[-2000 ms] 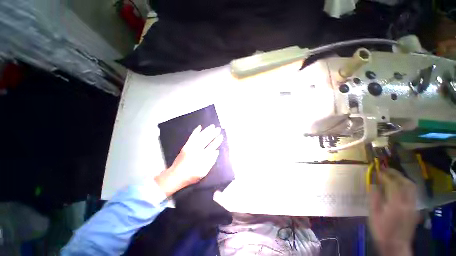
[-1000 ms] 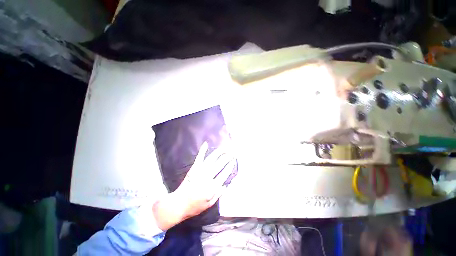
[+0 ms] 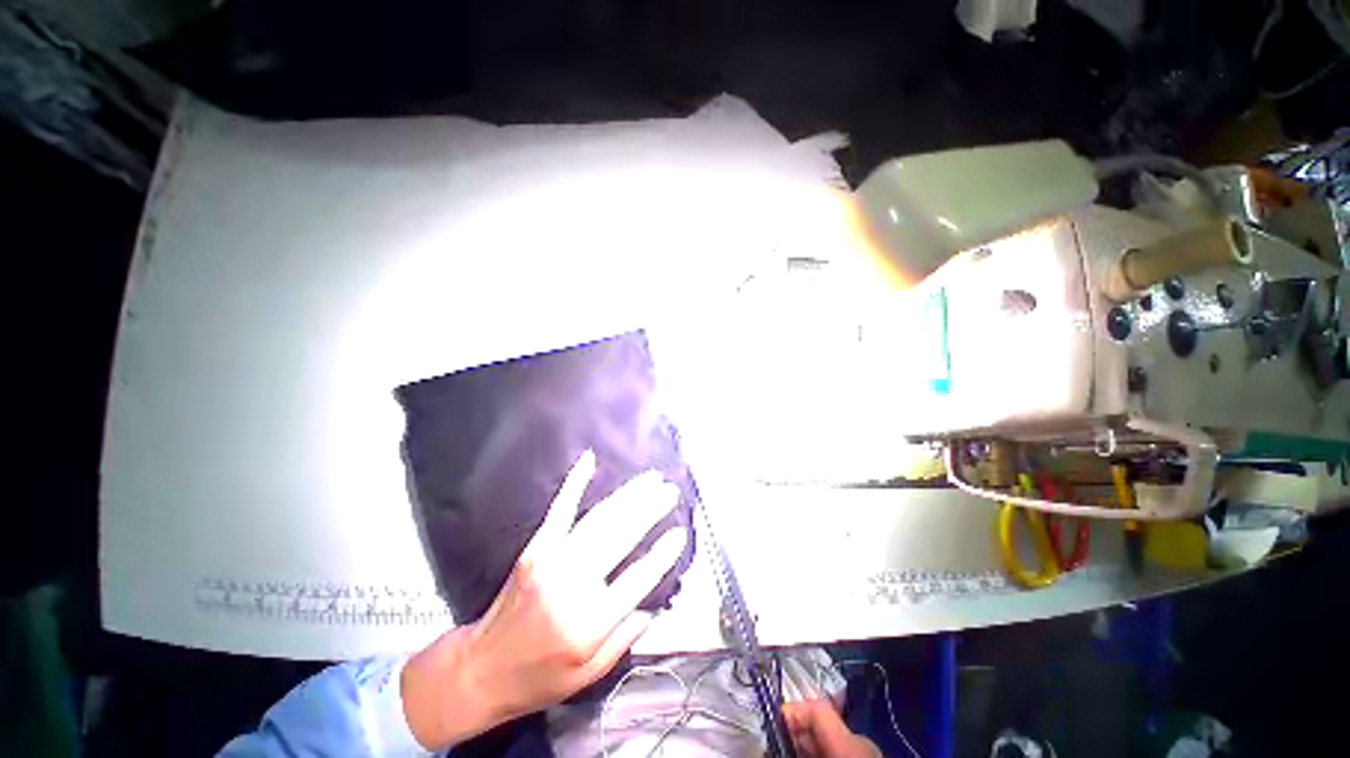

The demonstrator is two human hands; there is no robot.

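A small dark purple-grey fabric piece (image 3: 511, 444) lies flat on the white table under the lamp's glare. My left hand (image 3: 570, 600) rests on its lower right part, fingers spread, pressing it down. My right hand (image 3: 822, 729) is at the bottom edge, partly cut off, and holds long dark scissors (image 3: 723, 578). The blades point up and left along the fabric's right edge. Whether the blades are apart is hard to tell.
The cream sewing machine (image 3: 1036, 326) stands at the right, with a lamp head (image 3: 970, 200) behind it. Yellow and red handle loops (image 3: 1029, 545) show below the machine. Pale thread (image 3: 652, 678) loops over my lap. Black cloth (image 3: 489, 59) lies behind the table (image 3: 237, 296).
My right hand has moved left from beside the machine and now holds the scissors at the fabric's right edge. My left hand has slid lower on the fabric. The view has shifted.
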